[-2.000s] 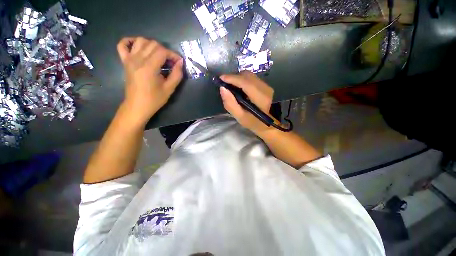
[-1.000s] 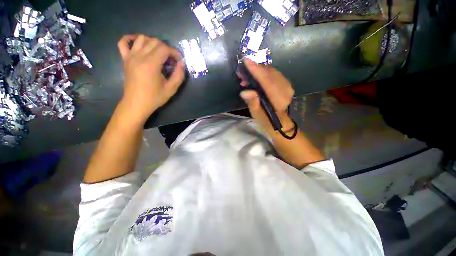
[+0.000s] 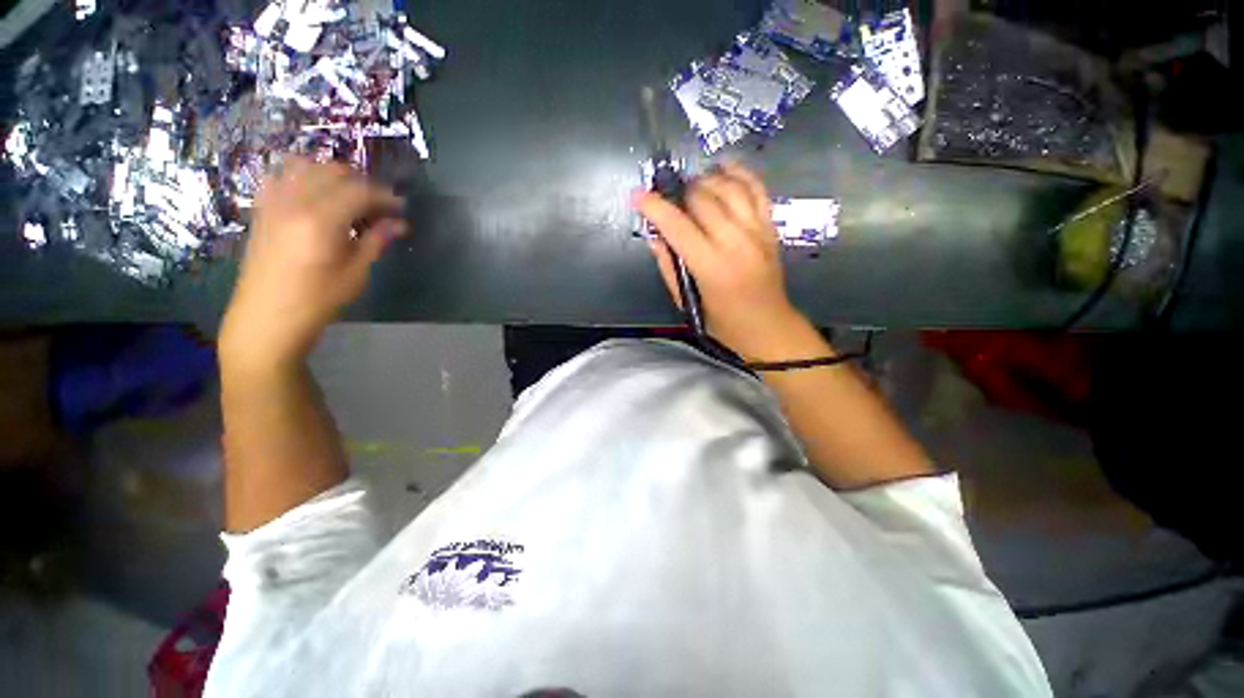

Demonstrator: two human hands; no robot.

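My right hand [image 3: 723, 246] holds the black soldering iron [image 3: 686, 289], its tip pointing up and away over the bench. A small white circuit board [image 3: 645, 177] lies partly hidden at the iron and my right fingertips. Another board [image 3: 805, 220] shows just right of that hand. My left hand [image 3: 311, 239] is blurred at the near edge of the heap of whitish strips [image 3: 307, 55] with reddish wires; its thumb and forefinger are close together, and I cannot tell whether they hold anything. More circuit boards [image 3: 741, 93] lie loose beyond my right hand.
A shiny silvery pile [image 3: 161, 191] lies at the far left of the dark green bench [image 3: 532, 82]. A shallow brown tray [image 3: 1023, 102] of grey bits stands at the upper right. The solder spool [image 3: 1091, 246] and a black cable [image 3: 1127, 225] are near the bench's right front edge.
The view has shifted, so the bench things sit differently in the picture. My left hand has moved left to the strip heap. My right hand, still holding the iron, is beside the near boards.
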